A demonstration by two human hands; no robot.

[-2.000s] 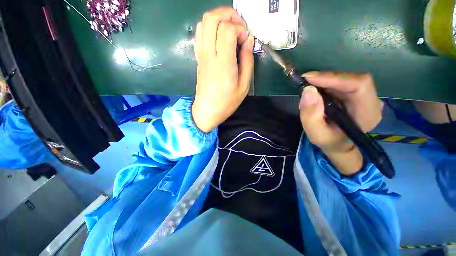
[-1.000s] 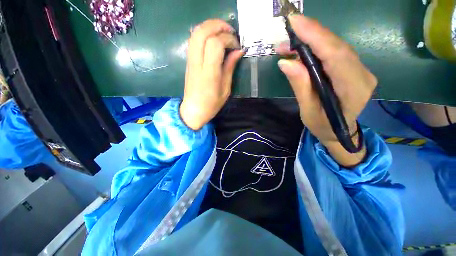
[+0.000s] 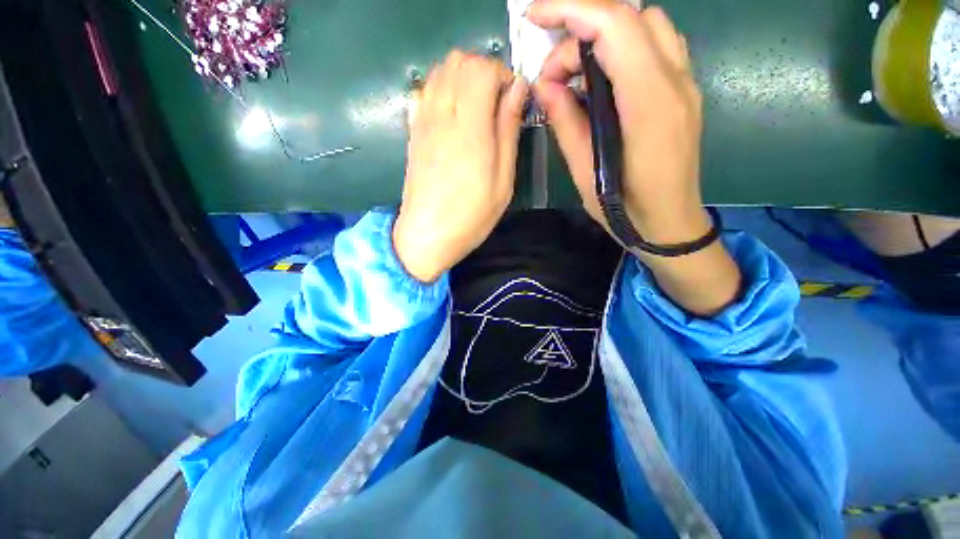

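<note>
The open phone assembly (image 3: 530,47) lies flat on the green bench at the top middle, white-faced and mostly covered by my right hand. My left hand (image 3: 459,158) rests at its lower left corner, fingertips bent together; whether it pinches a small part cannot be seen. My right hand (image 3: 637,121) is over the phone and holds the black handle of the soldering iron (image 3: 603,126). The iron's tip is hidden under the fingers. Its thumb and a finger are at the phone's lower end near my left fingertips.
A heap of dark red and white small components (image 3: 234,40) lies upper left, with thin solder wire (image 3: 328,155) beside it. A long black slotted tray (image 3: 100,190) stands at the left. A yellow-green cylinder (image 3: 907,58) is upper right. A person's arm (image 3: 900,234) shows at the right edge.
My right hand has moved left and turned the iron upright, from pointing at the phone's lower end to lying across the phone. My left hand shifted away, then back to the phone's corner.
</note>
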